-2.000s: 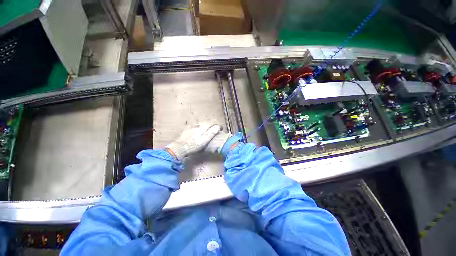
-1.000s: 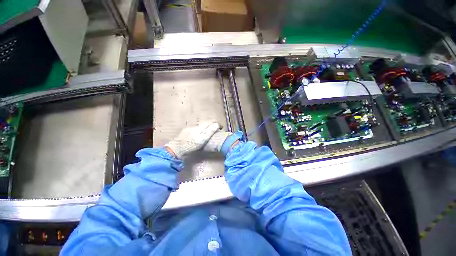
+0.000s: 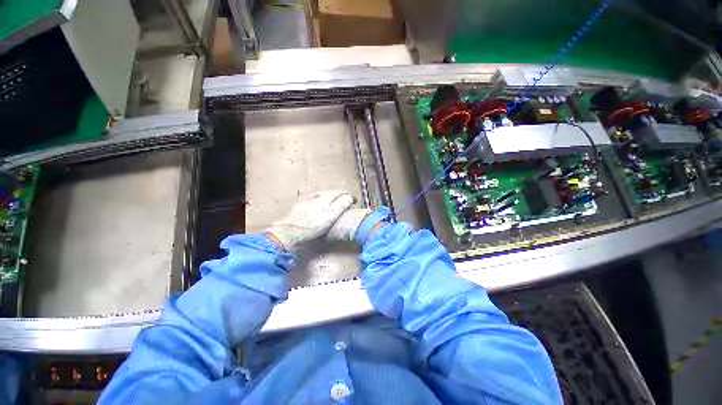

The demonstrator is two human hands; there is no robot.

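My left hand point(image 3: 313, 217), in a white knit glove, lies against and partly over my right hand point(image 3: 347, 225), also gloved, above the pale metal plate point(image 3: 289, 158) of the conveyor. No object shows in either hand. The fingers overlap, so how far they are closed is hidden. A blue strap with a thin blue cord is at my right wrist. To the right, a green circuit board point(image 3: 507, 190) with a silver heatsink bar point(image 3: 546, 140) and red-brown wound chokes point(image 3: 451, 119) sits in a dark carrier point(image 3: 419, 142).
More boards point(image 3: 653, 170) sit at the far right. Part of another board point(image 3: 12, 229) shows at the left edge. The silver rail point(image 3: 324, 304) runs along my front. A dark pallet point(image 3: 586, 340) is below at the right. A carton point(image 3: 356, 22) is behind the line.
My hands stay together in the same pose. The boards on the right appear slightly further right in the picture, with a small shift of the whole view.
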